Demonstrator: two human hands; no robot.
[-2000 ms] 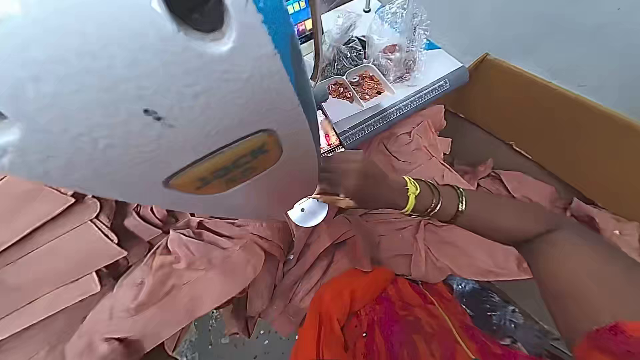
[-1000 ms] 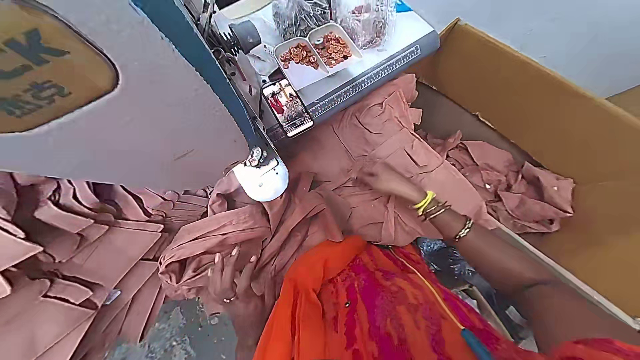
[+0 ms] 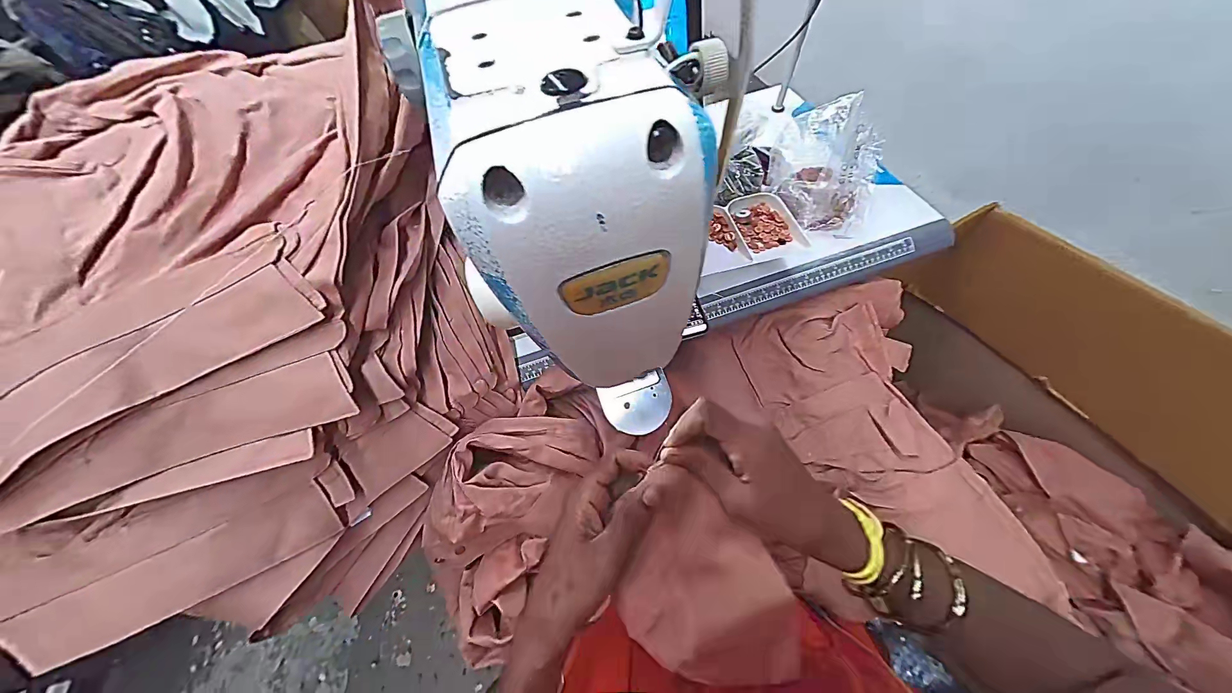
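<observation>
A white Jack sewing machine [image 3: 577, 221] stands in the upper middle, a round metal plate [image 3: 635, 404] at its lower end. Just below that plate, my left hand [image 3: 606, 520] and my right hand [image 3: 741, 472] come together, both pinching the edge of a dusty-pink cloth garment [image 3: 707, 587]. A flap of it hangs down between my wrists over my orange clothing. More of the pink cloth lies bunched left of my left hand and spread flat right of my right hand. The machine's needle area is hidden.
Stacked pink garment pieces [image 3: 173, 404] fill the left side. Behind the machine's right side, a two-part tray of copper-coloured buttons [image 3: 765, 226] and a clear plastic bag [image 3: 828, 164] rest on the table with a ruler edge [image 3: 818, 279]. At right, a cardboard-brown panel [image 3: 1088, 337] borders more pink cloth.
My hands, apart on the cloth one second ago, are now together at the garment's edge. The view has shifted so that the machine stands nearer the middle.
</observation>
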